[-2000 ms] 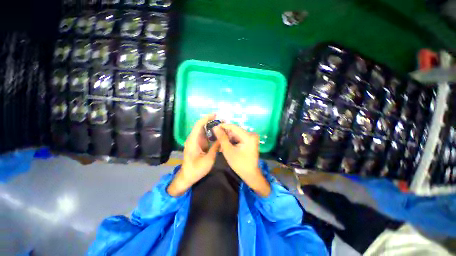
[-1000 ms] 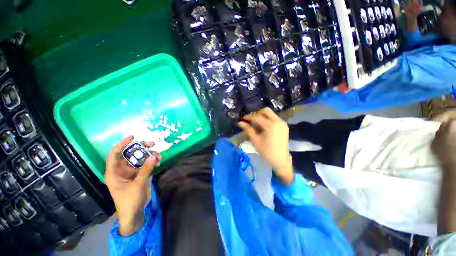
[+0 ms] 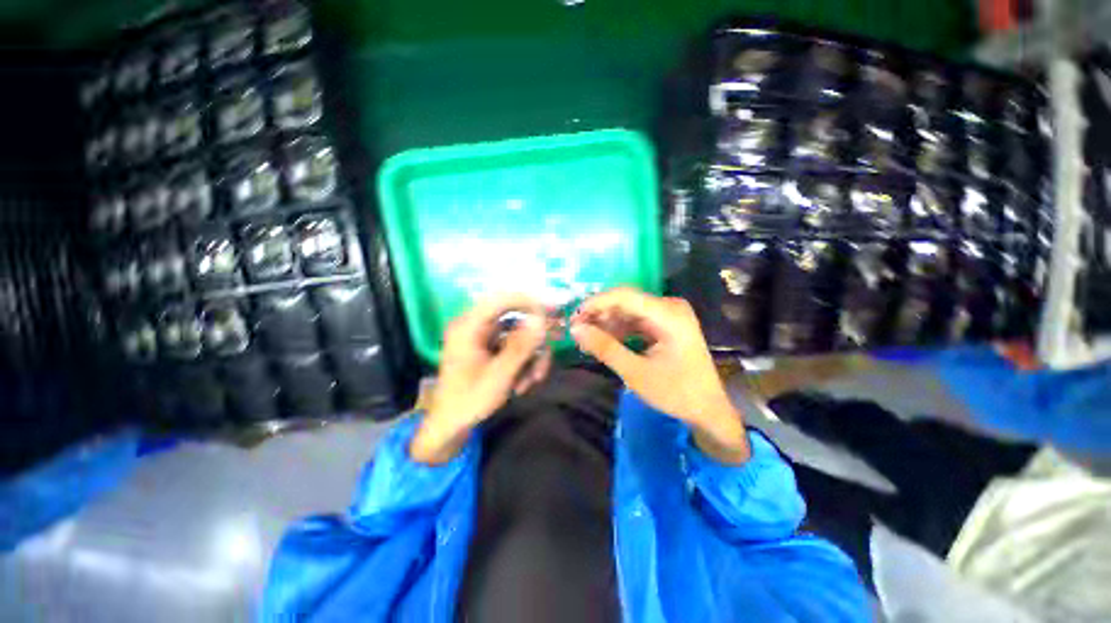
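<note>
My left hand (image 3: 485, 365) holds a small housing (image 3: 512, 321) with a silver rim, mostly hidden by the fingers, over the near edge of the green parts tray (image 3: 397, 231). My right hand (image 3: 652, 353) is just to the right of it. Its thumb and forefinger are pinched together on a tiny dark part (image 3: 571, 316), too blurred to name, near the housing. Small white parts (image 3: 548, 270) lie in the tray under bright glare.
The left blister tray (image 3: 271, 355) holds rows of ringed housings, with empty pockets at its near side. The right blister tray (image 3: 780, 319) holds irregular glinting pieces. Ridged black trays stand at far left. A person's pale clothing (image 3: 1036, 535) shows at lower right.
The view has swung back left from the right blister tray. My right hand has moved from that tray's near edge to beside my left hand, which still holds the housing.
</note>
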